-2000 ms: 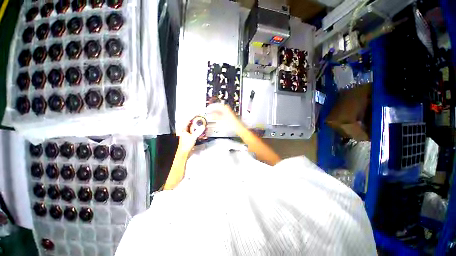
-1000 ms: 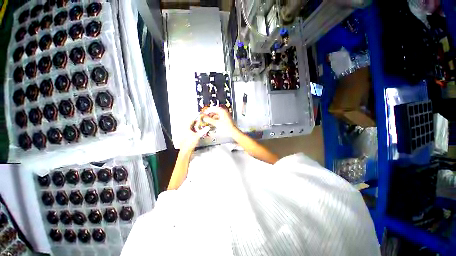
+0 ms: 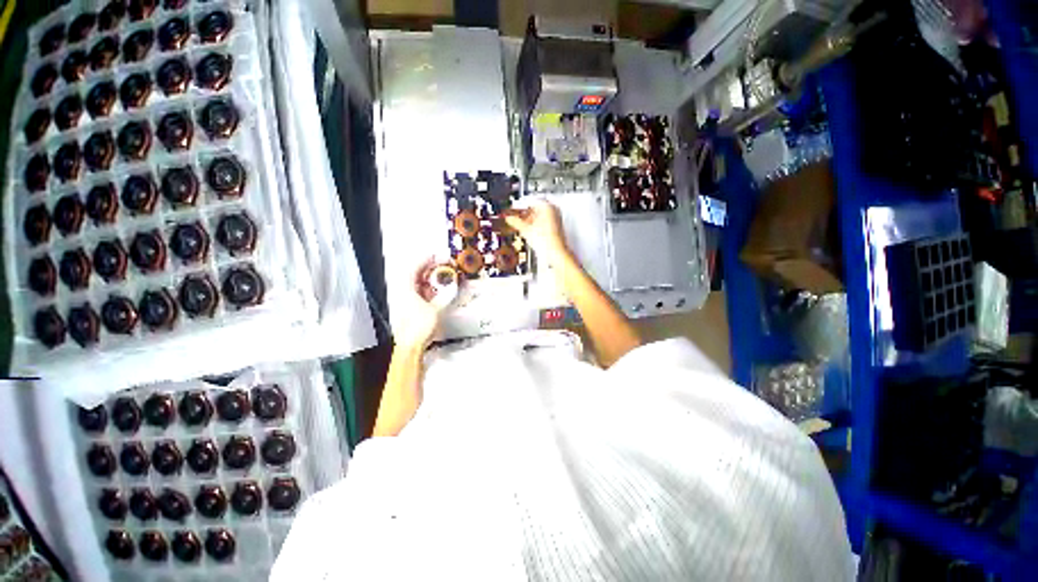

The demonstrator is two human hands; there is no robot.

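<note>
The left black fixture (image 3: 483, 191) lies on the machine's pale plate in front of me. Several copper-brown rings sit in its nearer nests, one of them a ring (image 3: 469, 262) in the front row. My right hand (image 3: 538, 225) is at the fixture's right side, its fingertips on a copper-brown ring (image 3: 505, 225) over a nest. My left hand (image 3: 428, 301) is left of the fixture's near corner and holds a copper ring with a pale centre (image 3: 442, 276).
Two blister trays with dark-topped parts stand at left, the far tray (image 3: 91, 247) and the near tray (image 3: 253, 532). A controller (image 3: 569, 85) stands between the left fixture and the loaded right fixture (image 3: 640, 163). Blue shelving (image 3: 856, 341) with bins is at right.
My hands have moved apart; my right hand has gone up and right onto the fixture. Copper rings now show in its near nests. The machine's overhead head with blue fittings is out of view.
</note>
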